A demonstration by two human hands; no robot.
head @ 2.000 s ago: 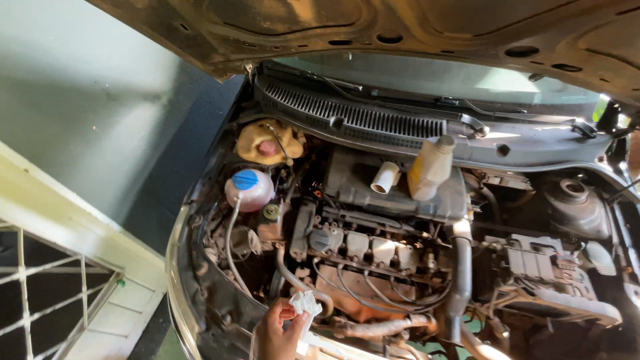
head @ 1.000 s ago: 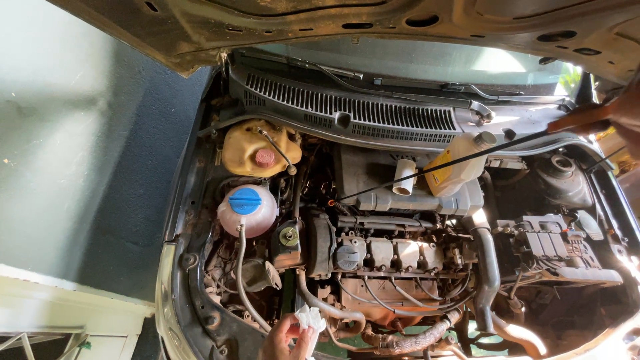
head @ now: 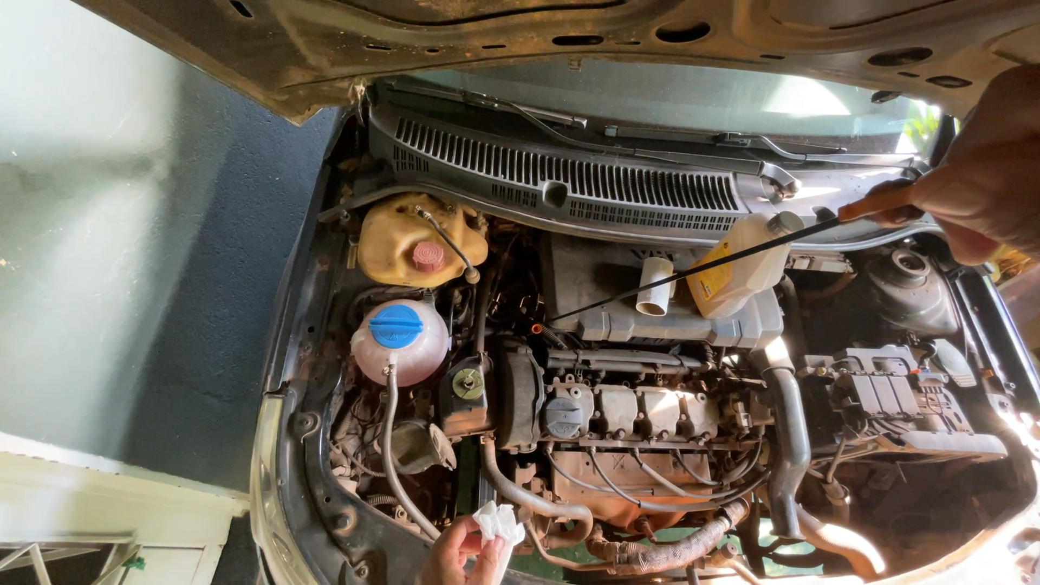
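At the lower middle, my left hand (head: 461,556) pinches a crumpled white paper wipe (head: 498,522) at the front edge of the engine bay. My right hand (head: 975,175), at the upper right, grips one end of a long thin dark rod, an oil dipstick (head: 756,248) by its look. The dipstick slants down to the left over a yellow-labelled plastic bottle (head: 751,268) and a white cylinder (head: 655,288). Its far end is near a small orange ring (head: 537,329) behind the engine (head: 626,410); whether they touch cannot be told.
A blue-capped coolant reservoir (head: 400,353) and a yellowed tank with a pink cap (head: 422,244) stand at left. The raised hood (head: 504,41) hangs above, before the windshield. Hoses and a battery-side fuse holder (head: 881,390) lie right of and around the engine. A wall is at left.
My right hand and the dipstick, not seen two seconds ago, came into view from the right. My left hand still holds the wipe. The view has moved closer over the engine.
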